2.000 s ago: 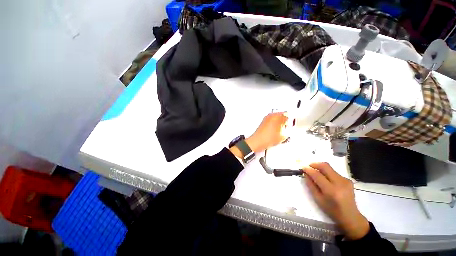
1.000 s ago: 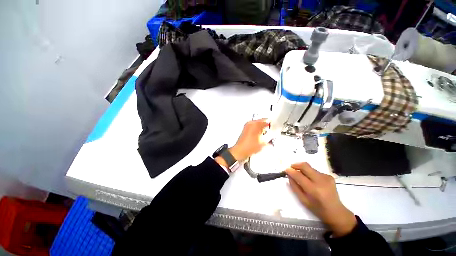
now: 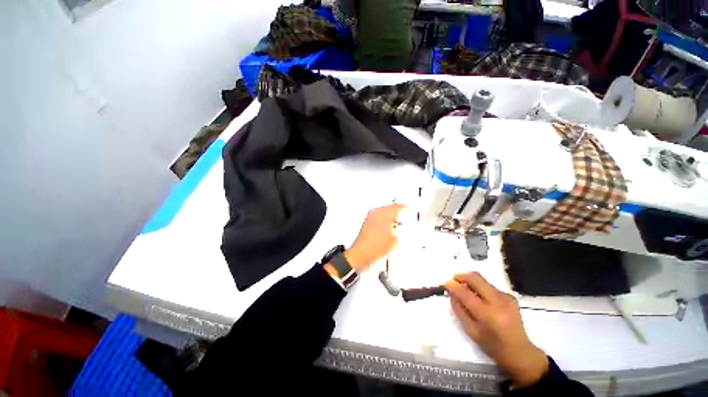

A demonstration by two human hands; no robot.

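My left hand (image 3: 377,237), with a watch on the wrist, is at the left side of the needle area of the white sewing machine (image 3: 497,167); glare hides its fingertips and whatever they may hold. My right hand (image 3: 491,316) is in front of the needle area, its fingertips at the right end of a small dark tool (image 3: 423,293) low over the bed. A small bent metal lever (image 3: 389,282) lies just left of the tool. The dark grey garment part (image 3: 275,186) lies limp on the table, left of the machine.
Plaid cloth (image 3: 411,102) lies behind the machine head. A tan check scrap (image 3: 586,182) drapes over the machine arm. A black pad (image 3: 565,265) and a thin rod (image 3: 630,319) lie at the right. A blue crate (image 3: 116,360) stands lower left. A person in green (image 3: 384,32) is at the back.
The camera view has shifted, showing more of the background. My right hand and the dark tool remain near the bed's front. My left hand stays beside the needle area.
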